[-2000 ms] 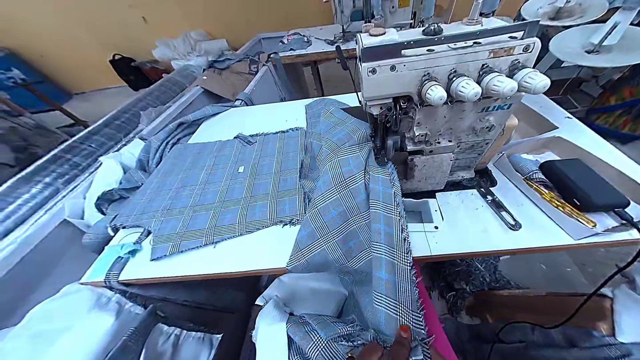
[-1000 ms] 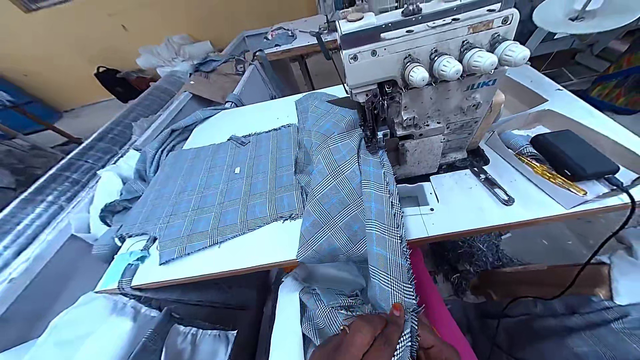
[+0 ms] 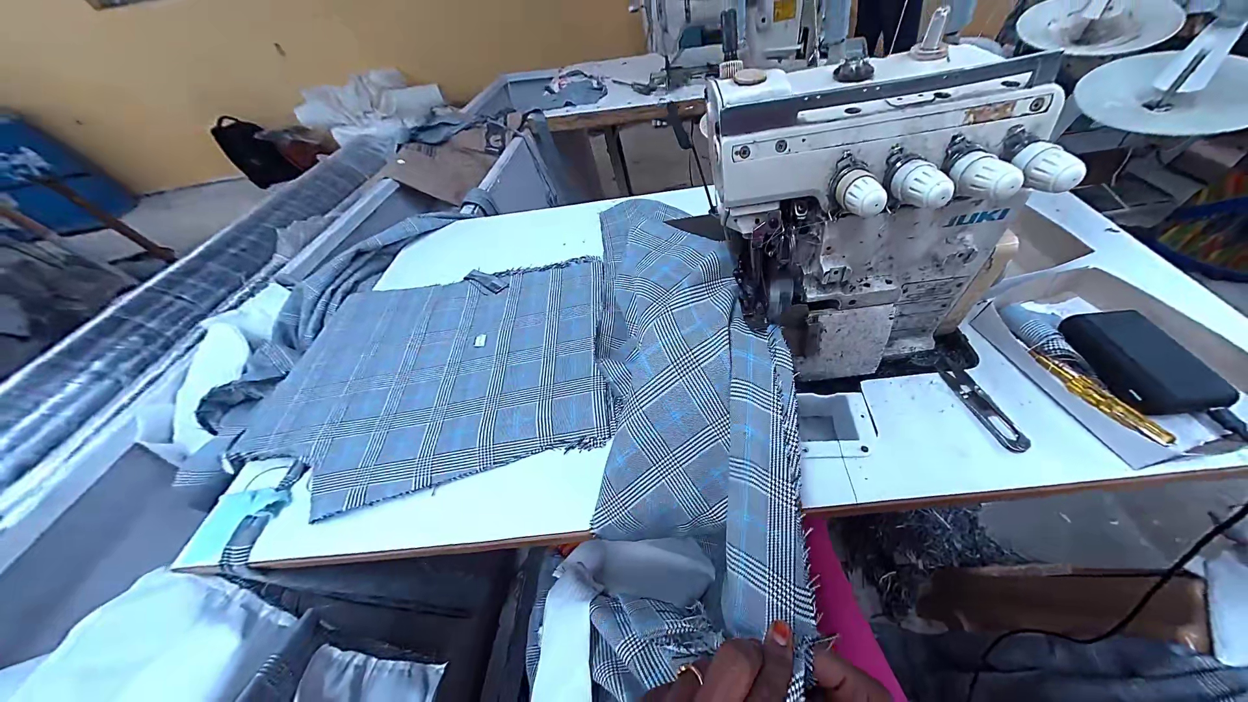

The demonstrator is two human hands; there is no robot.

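Note:
A grey plaid fabric strip with a frayed edge runs from the presser area of a white Juki overlock sewing machine down over the table's front edge. At the bottom of the view, my left hand pinches the strip's lower end, a ring on one finger and an orange-coloured nail showing. Just to its right, my right hand is at the same end, mostly cut off by the frame. A wider plaid piece lies beside the strip. Further left, a flat plaid panel rests on the white tabletop.
Right of the machine, a shallow cardboard tray holds a black case and yellow tools. Metal tweezers lie before it. White and plaid cloth is piled below left. A black cable curves at lower right.
Both hands sit slightly lower in the view than one second ago and still hold the strip's end. The flat panel has not plainly moved.

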